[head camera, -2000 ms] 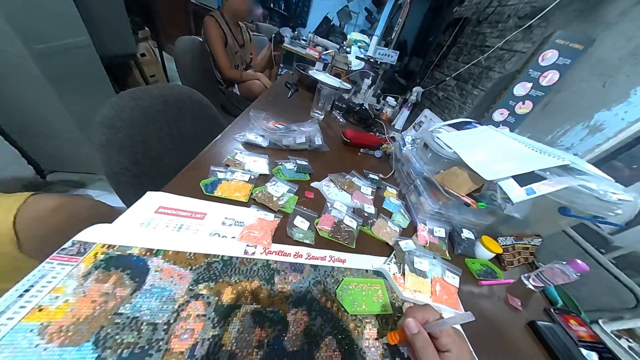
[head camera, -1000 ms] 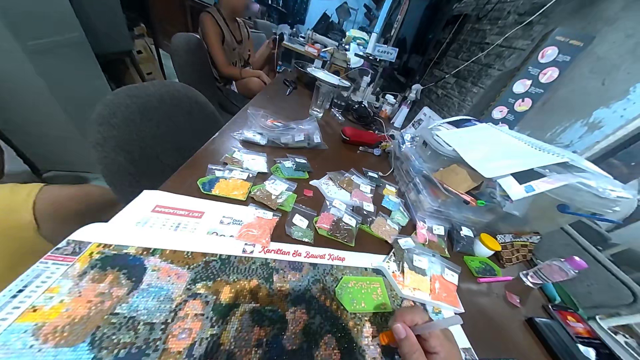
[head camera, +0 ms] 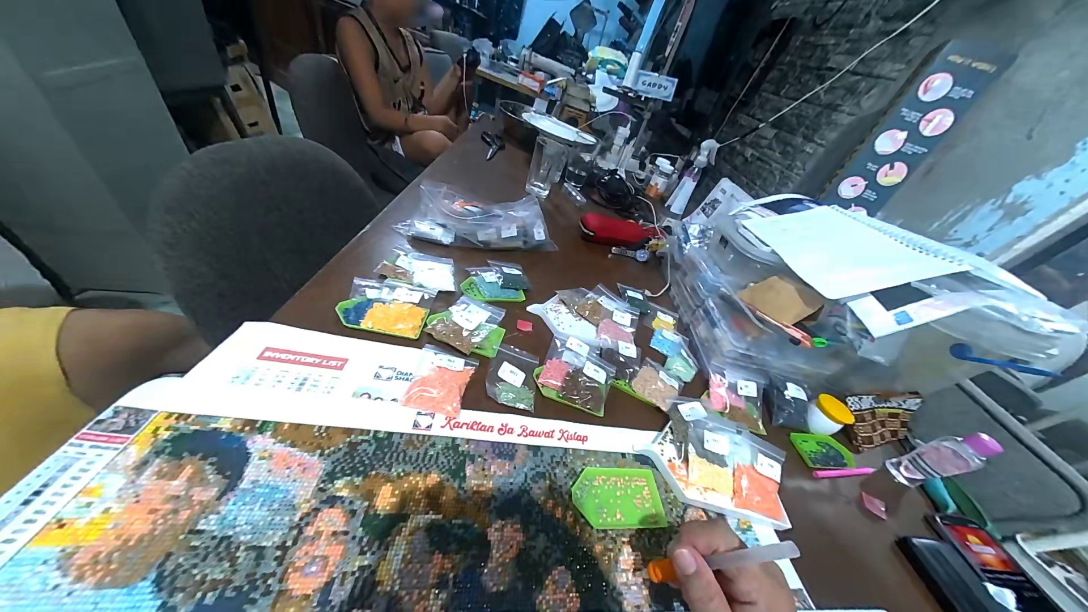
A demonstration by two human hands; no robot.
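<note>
At the bottom right my right hand [head camera: 722,569] grips a diamond painting pen [head camera: 752,556] with a pale translucent barrel and an orange end, held low over the diamond painting canvas [head camera: 408,518]. Just above and left of the fingers, a green tray [head camera: 620,498] with scattered small drills lies on the canvas. A white tray [head camera: 773,517] bearing bags of orange and yellow drills is right behind the hand. A bag of salmon-coloured drills [head camera: 439,382] rests on the canvas's white top margin. My left hand is not in view.
Bags of coloured drills [head camera: 586,374] and green trays cover the mid table. A large clear plastic bag [head camera: 722,314] stands right, near a bottle with a pink cap [head camera: 943,457] and a phone [head camera: 977,544]. A person [head camera: 399,85] sits at the far left; a grey chair [head camera: 255,221] is nearer.
My right hand stays low at the right of the canvas with the pen in its grip. A bent leg at the left edge shows more than one second ago.
</note>
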